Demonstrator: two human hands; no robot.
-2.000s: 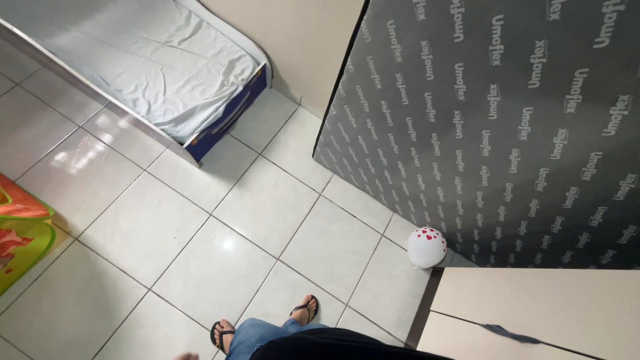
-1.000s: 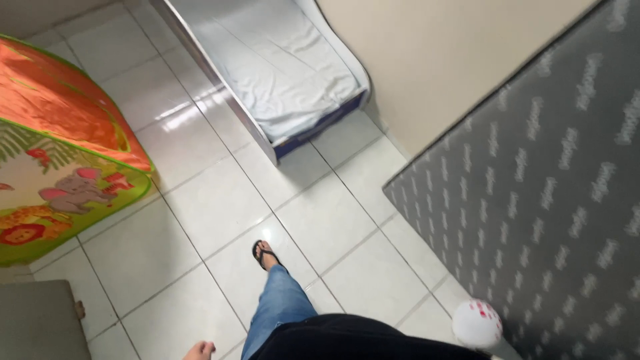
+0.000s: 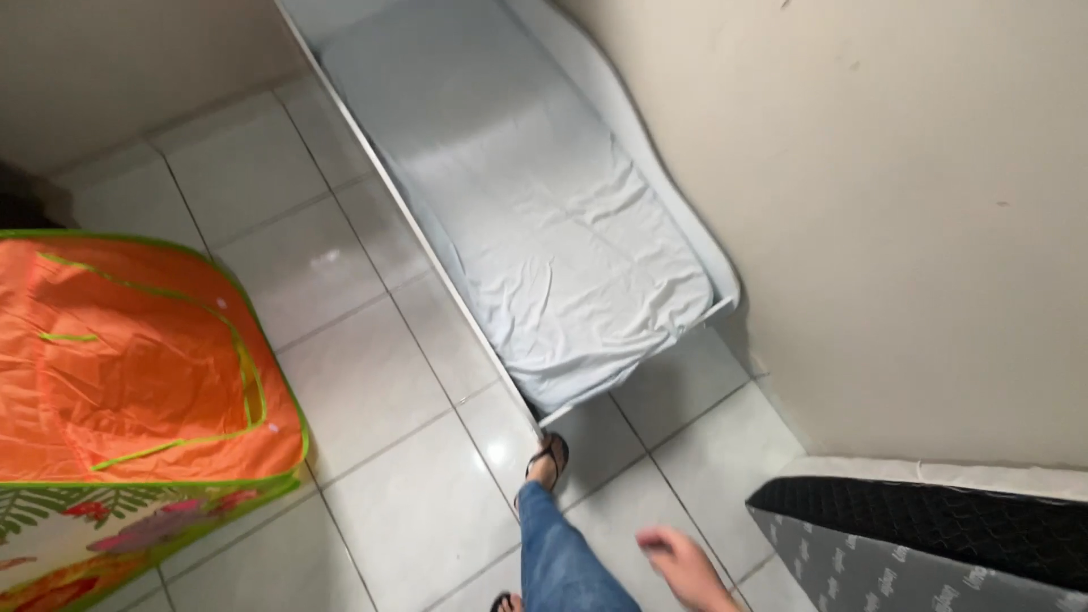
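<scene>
My right hand (image 3: 687,568) hangs low in the head view, right of my leg in blue jeans (image 3: 557,552), over the floor tiles. It is blurred and touches nothing that shows; how far its fingers are closed is hard to make out. My left hand is out of the picture. In front of my foot in a black flip-flop (image 3: 548,463) stands a small bed with a white frame (image 3: 399,191), and a wrinkled pale sheet (image 3: 578,246) covers its mattress.
An orange play tent with green edging (image 3: 153,365) and printed animals stands at the left. A beige wall (image 3: 892,212) runs along the bed's right side. At the lower right is a grey and black mattress or bed base (image 3: 926,527). White tiles (image 3: 382,374) cover the floor.
The view has moved forward to the bed and turned. My right hand shows at the lower right. The white balloon and the pale cabinet, seen earlier, have left the view.
</scene>
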